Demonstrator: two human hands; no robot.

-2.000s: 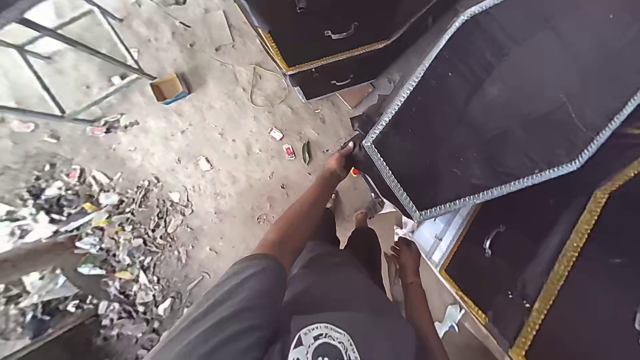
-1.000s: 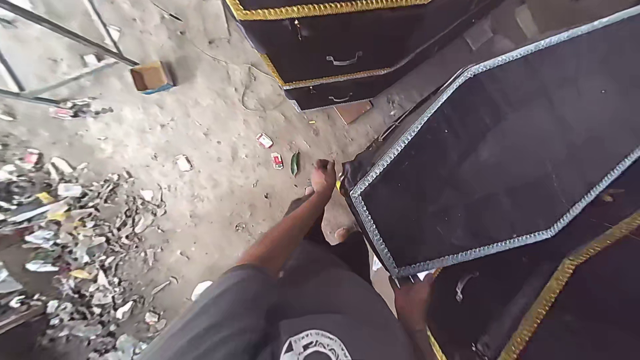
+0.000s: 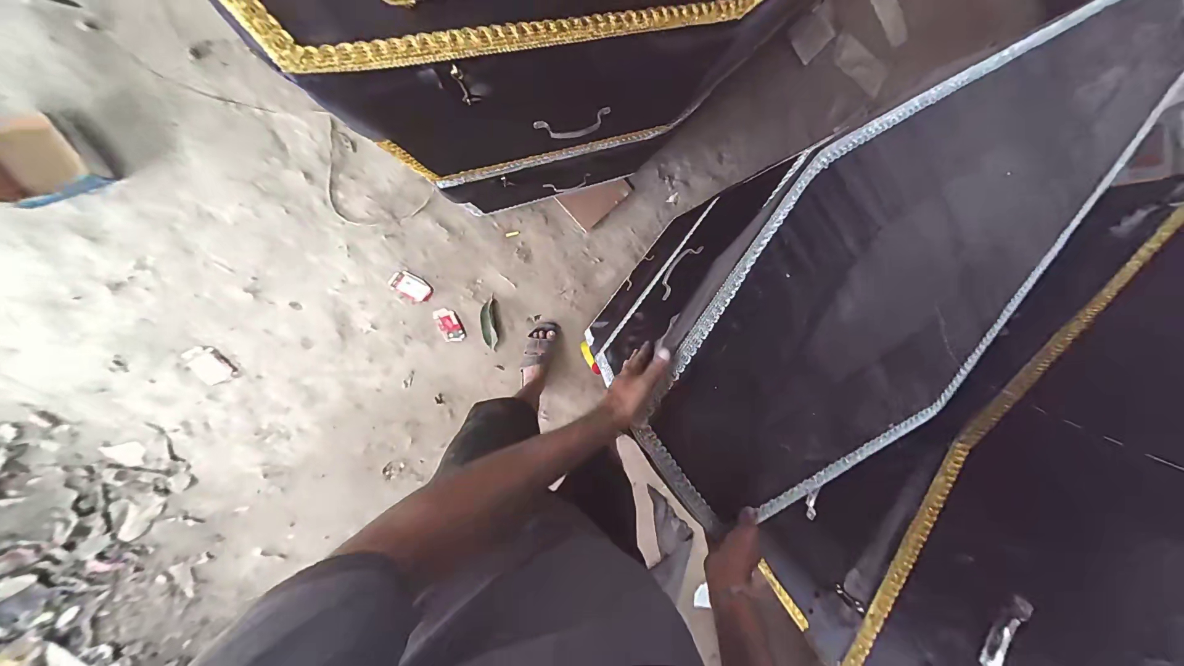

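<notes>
A black coffin lid [image 3: 860, 305] with silver braid trim lies tilted across the right side, over a black coffin [image 3: 657, 268] with silver edging and metal handles. My left hand [image 3: 638, 384] grips the lid's edge near its left corner, fingers on the trim. At the lower corner, my right hand [image 3: 735, 555] holds the braided edge with the thumb on top; its other fingers are hidden beneath the rim.
Gold-trimmed black coffins stand at the top [image 3: 499, 92] and lower right [image 3: 1064, 444]. Small packets [image 3: 449, 325], a green leaf [image 3: 490, 324] and a cardboard box [image 3: 42, 157] lie on the dirt floor. Scraps [image 3: 83, 536] are heaped at lower left. My sandalled foot [image 3: 539, 347] is beside the coffin.
My left hand, off the lid one second ago, is now on its edge. My right hand has come from below the lid to its lower corner since two seconds ago.
</notes>
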